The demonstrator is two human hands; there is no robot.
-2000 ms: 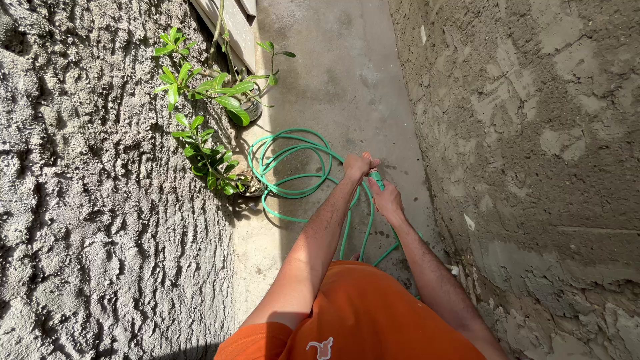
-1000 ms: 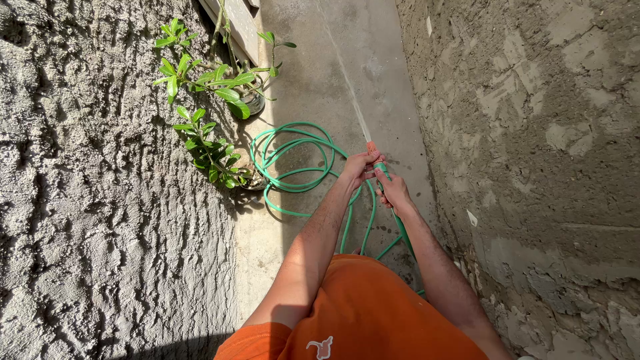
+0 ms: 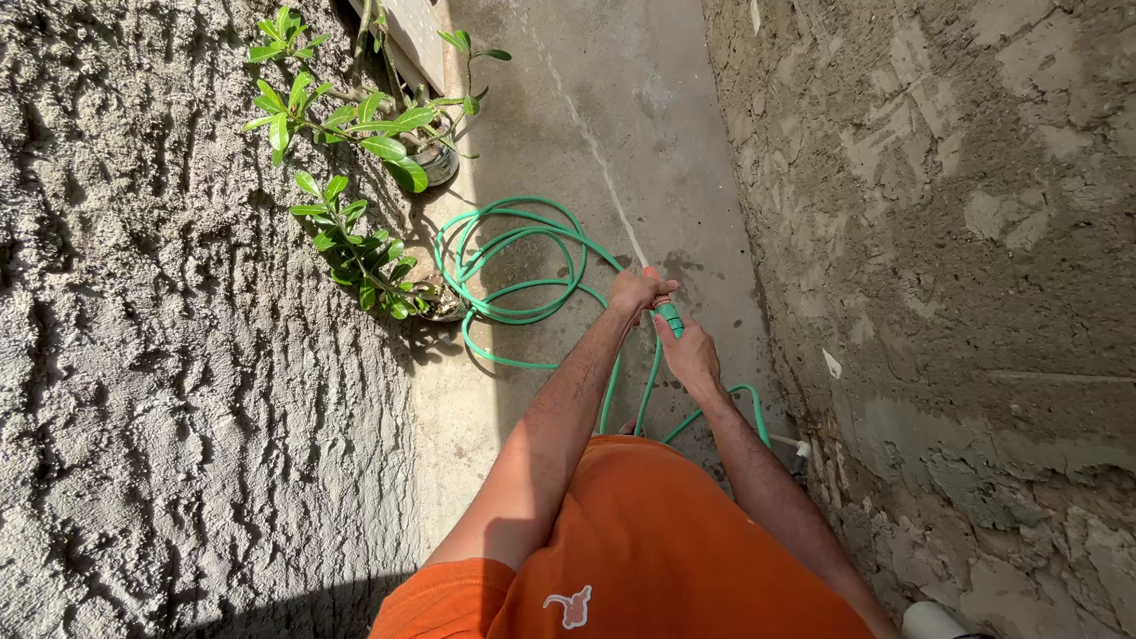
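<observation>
My left hand (image 3: pixel 636 294) grips the orange front part of a hose nozzle (image 3: pixel 667 318). Just behind it, my right hand (image 3: pixel 690 351) is closed around the nozzle's green rear part. A thin stream of water (image 3: pixel 596 151) leaves the orange tip and runs forward over the concrete floor. The green garden hose (image 3: pixel 524 312) lies in loose coils to the left of my hands, and more of it passes down beneath my arms.
Leafy potted plants (image 3: pixel 435 164) stand along the rough plaster wall (image 3: pixel 195 337) on the left. A second rough wall (image 3: pixel 923 222) bounds the concrete passage (image 3: pixel 657 89) on the right. A white pipe fitting (image 3: pixel 803 449) sits low by that wall.
Two seconds ago no water stream showed; one second ago it was coming from the nozzle, and it still is. Both hands have stayed at the nozzle, with small shifts of grip.
</observation>
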